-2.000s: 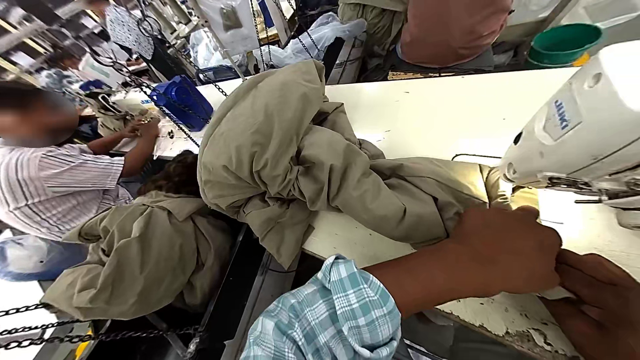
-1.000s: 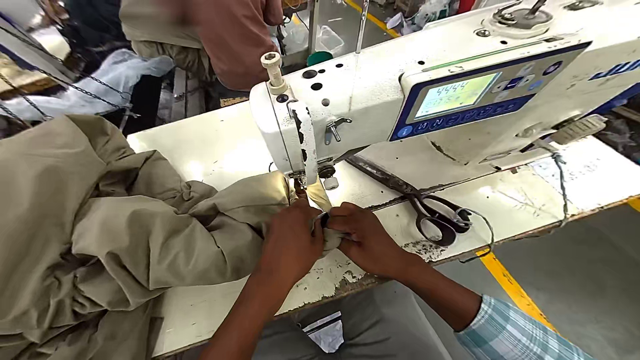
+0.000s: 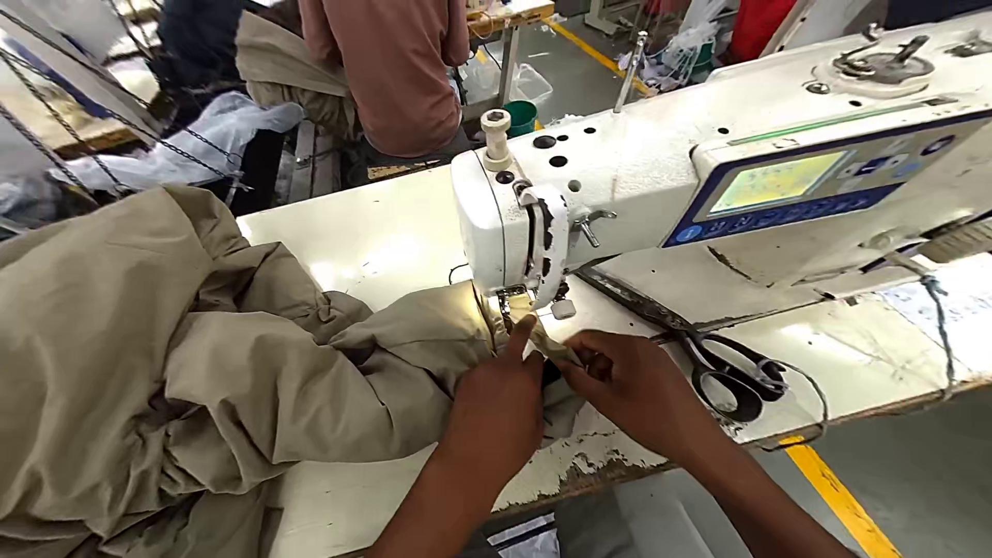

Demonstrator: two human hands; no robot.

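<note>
A bundle of khaki fabric (image 3: 310,387) runs across the sewing table (image 3: 372,221) up to the needle area of a white Juki industrial sewing machine (image 3: 620,186). My left hand (image 3: 500,395) presses the cloth right in front of the presser foot (image 3: 511,306), its index finger extended close to the foot. Just to its right, my right hand (image 3: 628,380) pinches the cloth edge between thumb and fingers. The needle tip itself cannot be made out.
Black-handled scissors (image 3: 717,372) lie under the machine arm, right of my right hand, with a cord beside them. The table's worn front edge (image 3: 597,473) runs below my hands. Behind the table sits a person in a reddish-brown top (image 3: 395,77), near a green bucket (image 3: 521,116).
The view has swung right since two seconds ago. Both hands remain at the cloth by the presser foot; my left index finger now points out toward the foot.
</note>
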